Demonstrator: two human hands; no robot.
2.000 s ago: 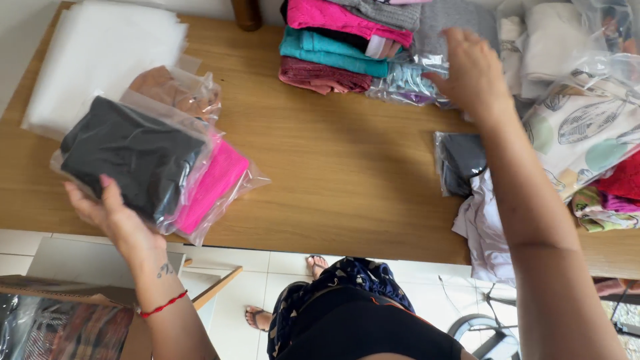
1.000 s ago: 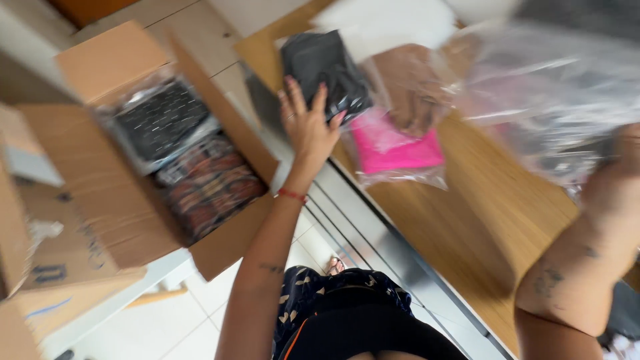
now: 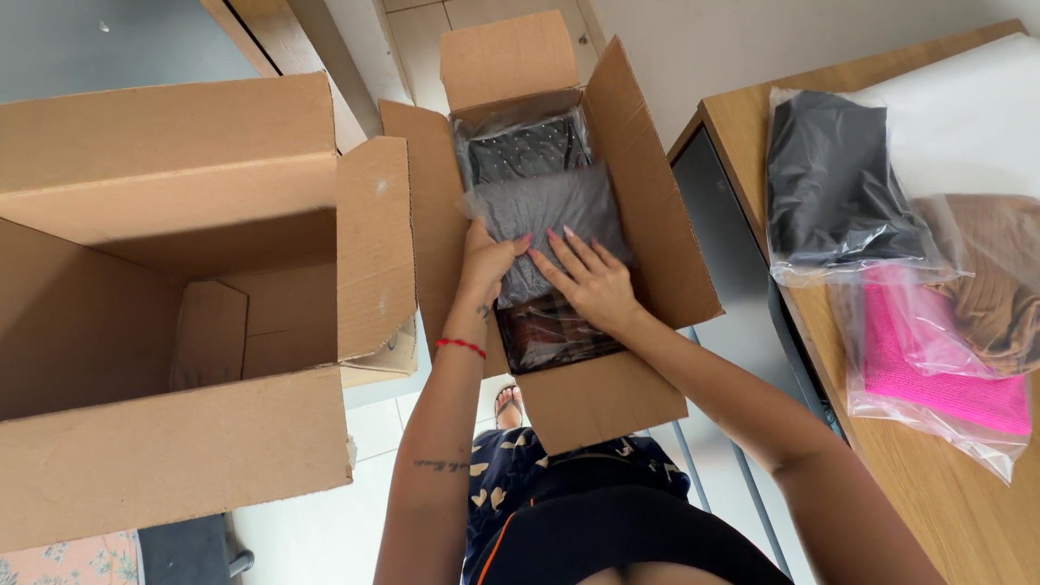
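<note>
A grey folded garment in a clear plastic bag [image 3: 552, 211] lies across the middle of an open cardboard box [image 3: 658, 203]. My left hand [image 3: 494, 264] grips its left edge, thumb on top. My right hand [image 3: 587, 278] rests on the bag with its fingers spread, pressing on it. Behind it in the box is a bagged black garment with light dots [image 3: 528, 149]. A bagged dark reddish-brown item [image 3: 556, 333] lies at the box's near end, partly under the grey bag and my right hand.
A larger open cardboard box [image 3: 171, 439] stands at the left. On the wooden table [image 3: 934, 463] at the right lie a bagged black garment [image 3: 837, 179], a bagged pink one [image 3: 934, 366], a bagged brown one [image 3: 991, 276] and white sheets [image 3: 967, 114]. Box flaps stick out around both boxes.
The view has swung left to the boxes. My left hand has left the bagged black garment on the table. Both hands are now on the grey bag inside the smaller box.
</note>
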